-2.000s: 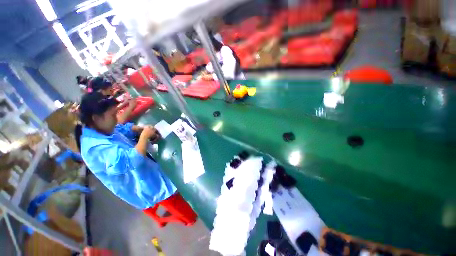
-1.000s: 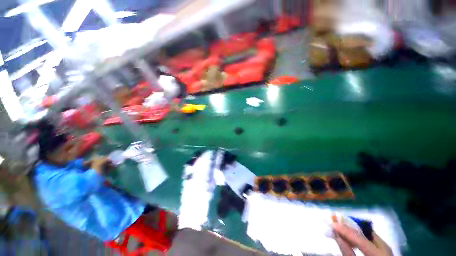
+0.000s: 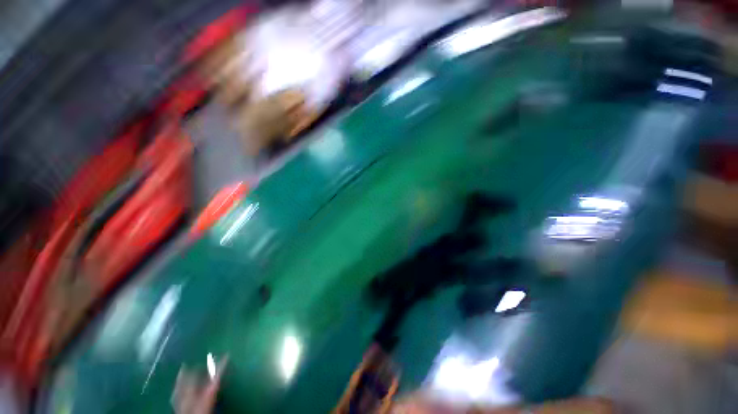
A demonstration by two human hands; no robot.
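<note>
The view is strongly blurred and tilted. The end of the orange-brown jig (image 3: 368,390) shows at the bottom edge, with a dark recess or part in it. A loose cluster of black parts (image 3: 437,260) lies on the green bench beyond it. My left hand (image 3: 197,391) appears as a small blurred skin-toned shape at the bottom edge, left of the jig; a bright streak shows at it. My right hand or forearm (image 3: 506,407) is a skin-toned strip along the bottom edge, right of the jig, mostly cut off. What either hand holds cannot be told.
A small white piece (image 3: 510,301) lies by the black parts. The green bench (image 3: 356,218) curves to the upper right, with glare on it. Red trays (image 3: 142,214) are beyond its far edge at left. Brown and yellowish shapes (image 3: 688,311) stand at right.
The camera has swung right and tilted. The neighbouring worker and large white sheets have left view; the black cluster is nearer the centre. My hands now show apart at the bottom edge.
</note>
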